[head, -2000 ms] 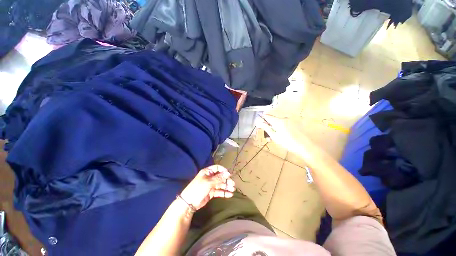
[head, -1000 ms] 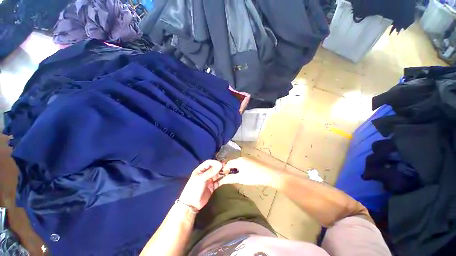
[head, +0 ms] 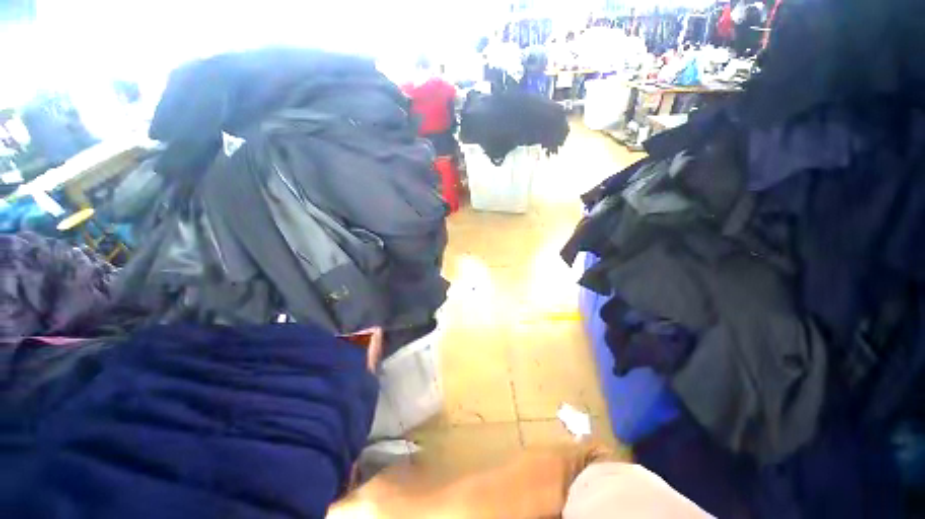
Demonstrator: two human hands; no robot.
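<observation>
A heap of navy garments (head: 213,416) lies in stacked folds at the lower left, on a table whose pink edging (head: 373,348) shows at its right corner. My right forearm (head: 467,489), blurred, reaches in from the bottom edge to the right of the navy heap. My right hand is cut off by the bottom edge. My left hand is out of the picture.
A large grey garment pile (head: 314,193) stands behind the navy heap, over a white bin (head: 411,383). Dark garments (head: 730,304) pile up on the right above a blue covering (head: 624,390). A tiled aisle (head: 487,355) runs between, with a white scrap (head: 574,420). A person in red (head: 434,106) is farther back.
The view has lifted from my hands towards the room and turned right. Both hands, which were together in front of me, have left the picture; only my right forearm shows.
</observation>
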